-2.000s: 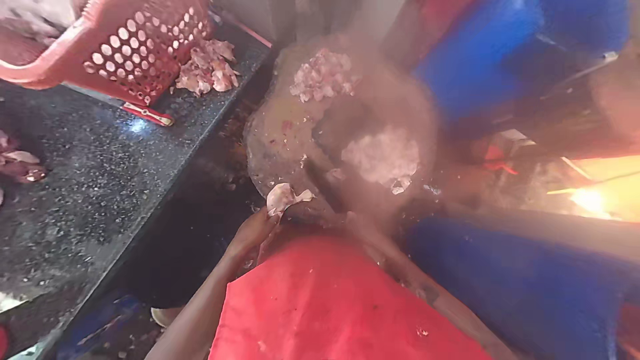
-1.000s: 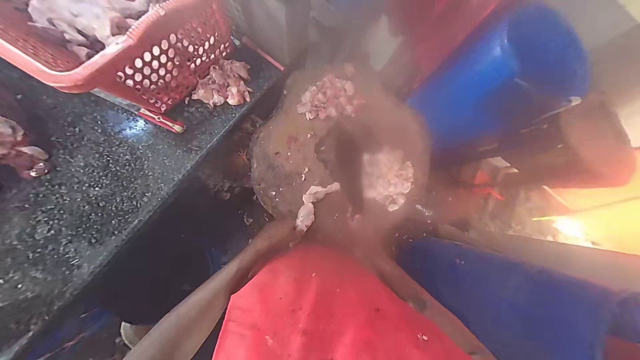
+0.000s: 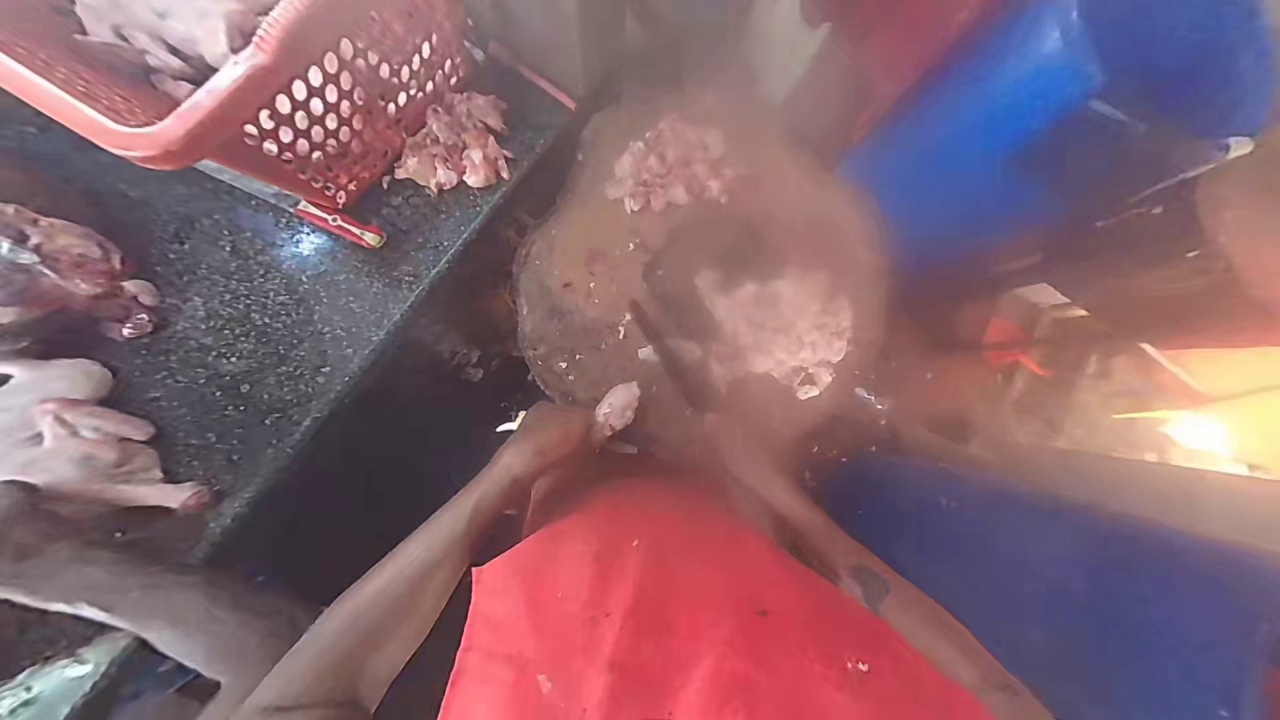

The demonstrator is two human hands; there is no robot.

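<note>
My left hand [image 3: 548, 436] grips a small piece of raw poultry [image 3: 617, 408] at the near edge of a round wooden chopping block [image 3: 570, 290]. My right hand [image 3: 728, 440] is blurred by a hazy patch over the view; it is closed around what appears to be the handle of a dark blade [image 3: 665, 350], which points up and left over the block. Beyond the right hand lies a heap of cut meat pieces [image 3: 780, 325], and a second heap of cut meat [image 3: 672, 165] sits at the block's far side. A red apron [image 3: 690, 610] covers my front.
On the dark stone counter [image 3: 270, 300] at left stand a red perforated plastic basket [image 3: 330, 130] of meat, meat scraps [image 3: 455, 145], a red-handled knife [image 3: 345, 225] and a plucked bird carcass [image 3: 80, 440]. Another person's arm [image 3: 150, 600] reaches in at lower left. Blue barrels [image 3: 980, 130] stand at right.
The piece in my left hand stretched over the block's near edge one second ago; it now sits closer to my fingers. Another person's arm and a plucked carcass have come into view at left.
</note>
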